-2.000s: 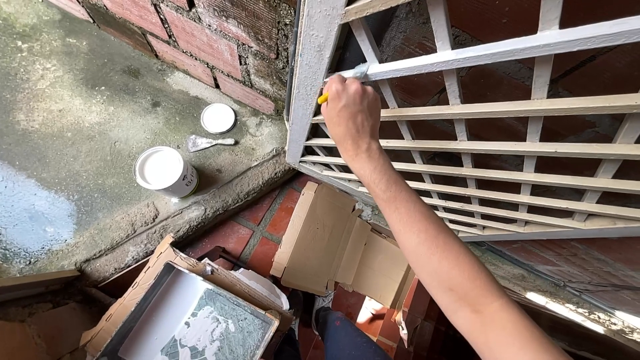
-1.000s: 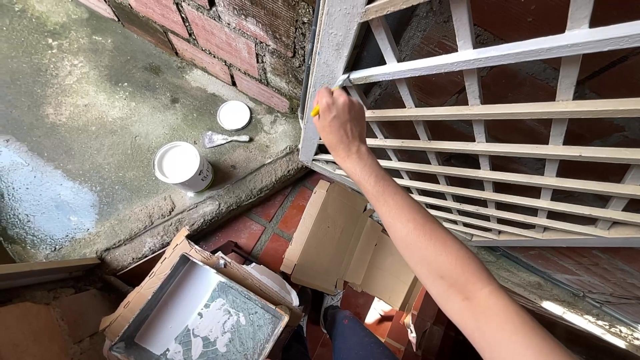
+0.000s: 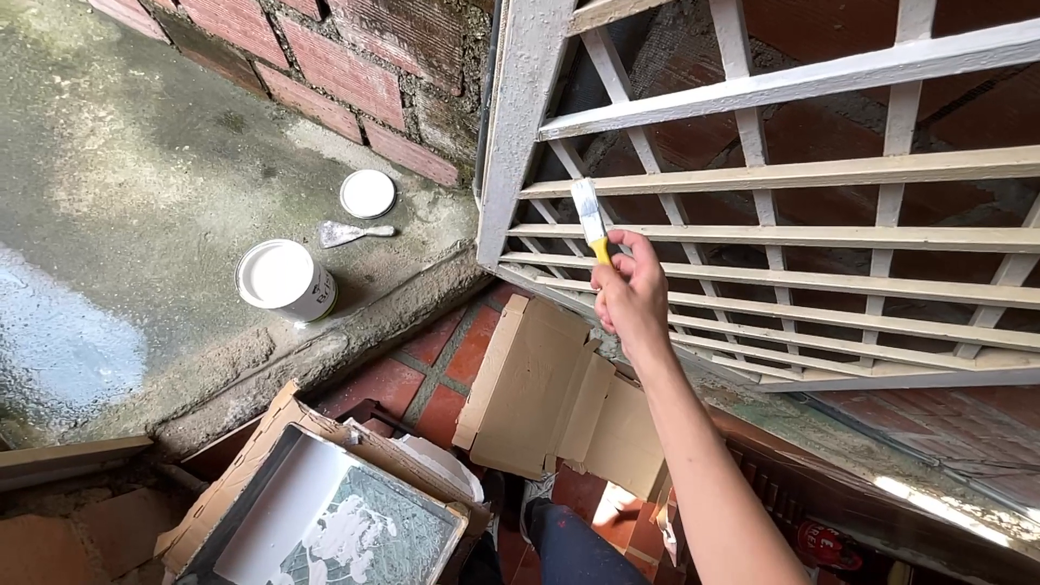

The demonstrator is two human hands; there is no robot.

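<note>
My right hand [image 3: 635,294] is closed around the yellow handle of a small paintbrush [image 3: 589,213], whose bristles are coated white and point upward. Behind the brush stands a metal grille [image 3: 764,175] with slanted uprights and long bars; an upper bar looks whiter than the cream ones below. Whether the bristles touch the grille, I cannot tell. A paint tray [image 3: 357,520] with white paint lies at the bottom, in a cardboard box. An open can of white paint [image 3: 280,276] is on the concrete ledge, beside a paint-smeared scraper [image 3: 353,233] and a round lid [image 3: 367,193]. My left hand is out of view.
A flattened cardboard piece [image 3: 532,386] lies over the red floor tiles [image 3: 386,382] below the grille. The rough edge of the concrete ledge [image 3: 341,341] runs diagonally beside it. A brick wall [image 3: 341,69] rises at the top. My leg [image 3: 573,544] shows at the bottom.
My right hand has moved down with the brush, away from the left end of the upper whiter bar where it was in the earlier frames. The brush now shows more fully.
</note>
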